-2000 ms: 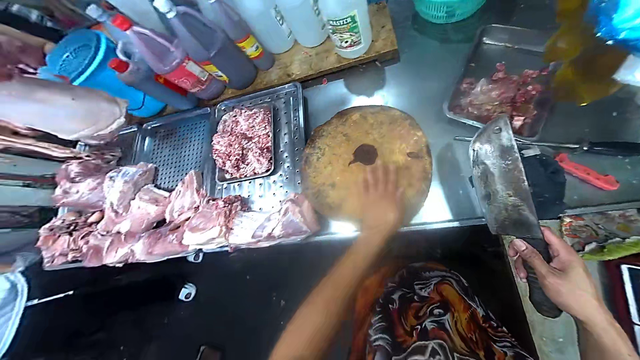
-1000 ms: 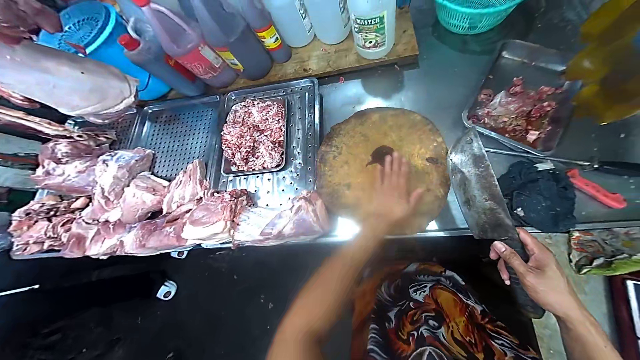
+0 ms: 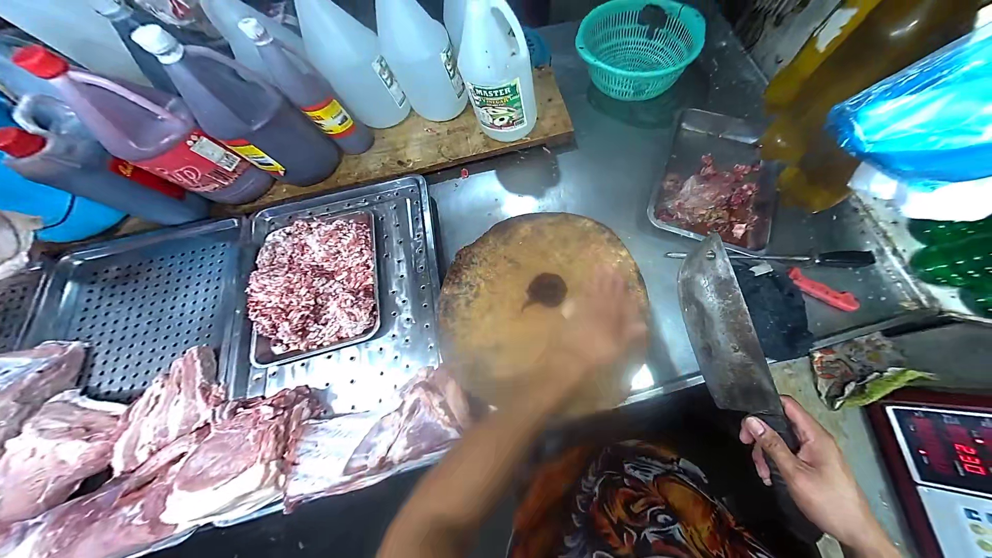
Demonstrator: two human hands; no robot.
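My left hand (image 3: pixel 604 318), blurred and with nothing in it, lies flat over the right part of a round wooden chopping block (image 3: pixel 504 271). My right hand (image 3: pixel 806 457) grips the dark handle of a meat cleaver (image 3: pixel 721 325), whose broad blade points up and away, just right of the block. A tray of ground meat (image 3: pixel 310 283) rests on a perforated metal tray (image 3: pixel 403 271) left of the block. Several raw meat cuts (image 3: pixel 240 457) lie along the counter's front edge at the left.
Beyond the block, plastic bottles (image 3: pixel 496 70) line a wooden board (image 3: pixel 434 147). A green basket (image 3: pixel 639 46) and a metal tray of meat scraps (image 3: pixel 709 198) are at the back right. A sharpening steel (image 3: pixel 845 258), a red-handled tool (image 3: pixel 823 290) and a digital scale (image 3: pixel 942 449) are at the right.
My left hand has moved over the block's surface, from near the dark central spot to its right part. The cleaver stays in my right hand.
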